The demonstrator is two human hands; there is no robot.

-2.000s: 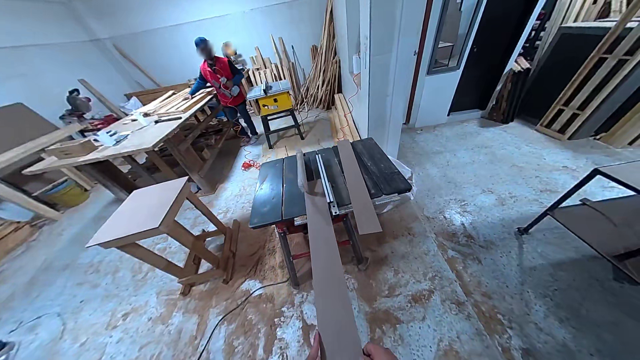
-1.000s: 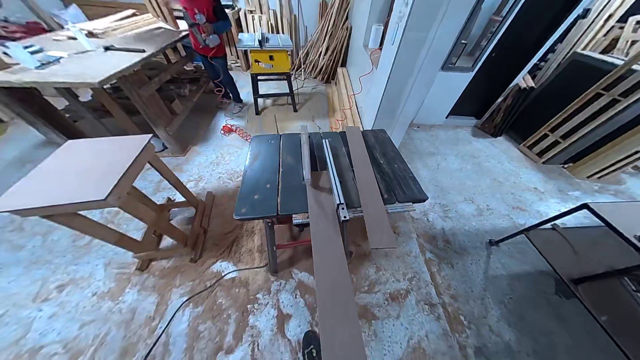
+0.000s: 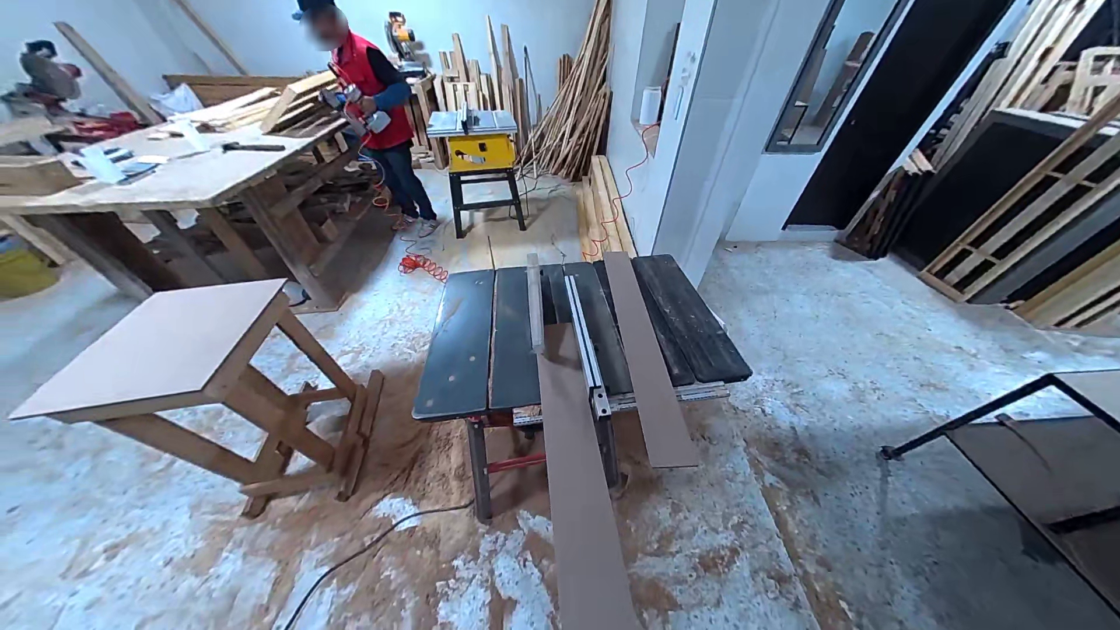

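Note:
Neither of my hands shows in the head view now. A long brown board strip (image 3: 582, 490) runs from the bottom edge up onto a dark table saw (image 3: 464, 350); its near end is out of frame. Its far end lies by the clear blade guard (image 3: 535, 306), left of the metal rip fence (image 3: 584, 341). To the right of the fence a second brown strip (image 3: 647, 367) rests on the saw top, its near end overhanging the front edge.
A small wooden table (image 3: 166, 346) stands at left, behind it a long workbench (image 3: 219, 179). A person (image 3: 372, 96) holds a tool near a yellow table saw (image 3: 483, 153). A cable (image 3: 376, 538) crosses the floor; a metal-framed table (image 3: 1041, 437) is at right.
Two seconds ago both my hands showed at the strip's near end at the bottom edge; now they are out of frame. The view has shifted.

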